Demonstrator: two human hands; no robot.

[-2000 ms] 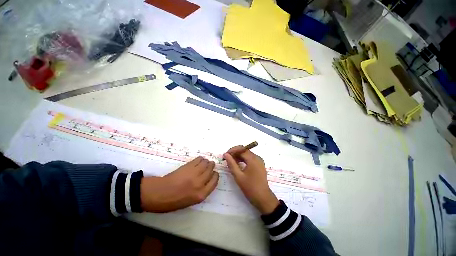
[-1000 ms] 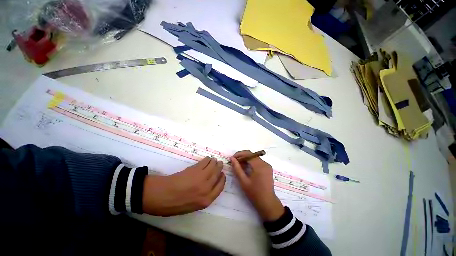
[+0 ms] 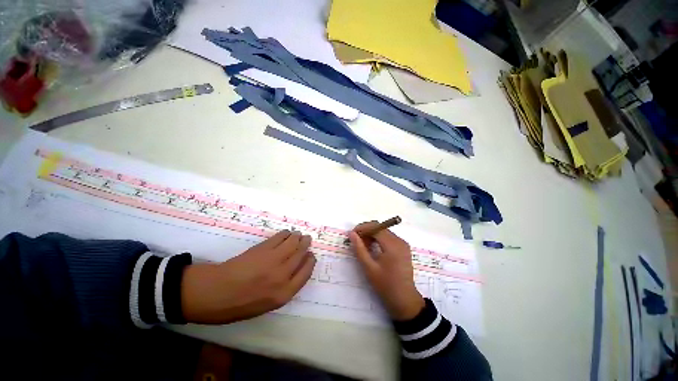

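A long white paper pattern sheet [image 3: 349, 286] with red parallel lines and small marks lies in front of me. Yellow tape [image 3: 50, 165] shows at its left end. My right hand [image 3: 385, 268] holds a slim brown pen or pencil [image 3: 381, 226], its lower end near the red lines. My left hand [image 3: 256, 279] lies on the sheet left of it, palm down with bent fingers; I cannot tell if it holds anything. A gap with pattern marks shows between the hands. I cannot make out a strip on the pattern.
Two heaps of blue-grey strips [image 3: 334, 85] lie beyond the pattern. A steel ruler [image 3: 123, 106] and a clear plastic bag [image 3: 89, 30] are far left. A small blue-handled tool [image 3: 492, 245], a yellow sheet [image 3: 401, 37], stacked yellow-brown pieces [image 3: 580, 126] and a separate strip [image 3: 598, 298] lie right.
The hands are farther apart: my left hand has moved left along the pattern and my right hand slightly right, still holding the pen. The view has shifted a little.
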